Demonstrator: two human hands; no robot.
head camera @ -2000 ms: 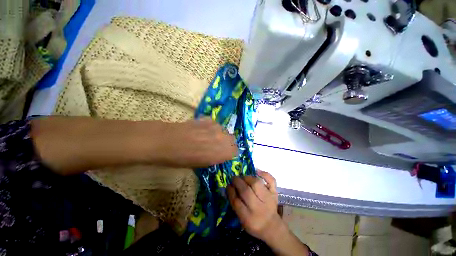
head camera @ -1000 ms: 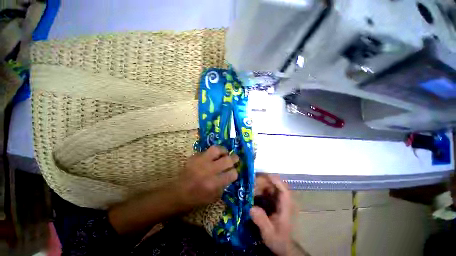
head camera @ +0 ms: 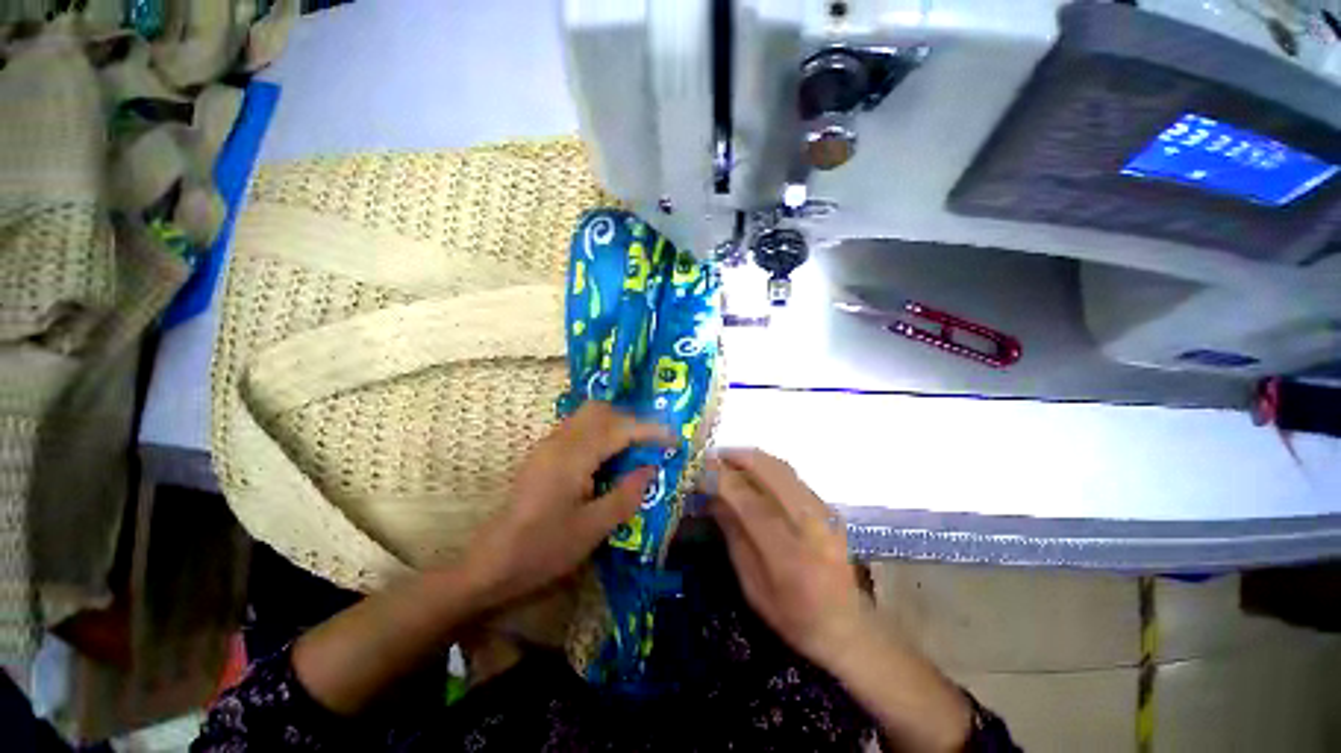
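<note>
The cream woven bag body [head camera: 427, 206] lies flat on the machine table, its looped handles [head camera: 427, 336] on top. The teal lining [head camera: 600, 309] with yellow flowers runs along the bag's mouth edge, its far end beside the lit needle area. My left hand [head camera: 566, 478] grips the lining, thumb and fingers pinching it near the table's front. My right hand [head camera: 780, 544] is just to the right, its fingertips on the cream mouth edge [head camera: 706, 419]. The presser foot is partly hidden by glare and the machine head.
The white sewing machine [head camera: 941, 133] with a lit blue display [head camera: 1228, 159] stands at the right. Red-handled snips [head camera: 956, 336] lie right of the needle. Heaped cream bags [head camera: 66, 294] are at the left. A scale [head camera: 1030, 541] runs along the table's front edge.
The bag has been straightened flat from its bunched, folded position. My left hand has drawn back from across the lining, and the cream edge now shows beside the lining. The camera view has shifted.
</note>
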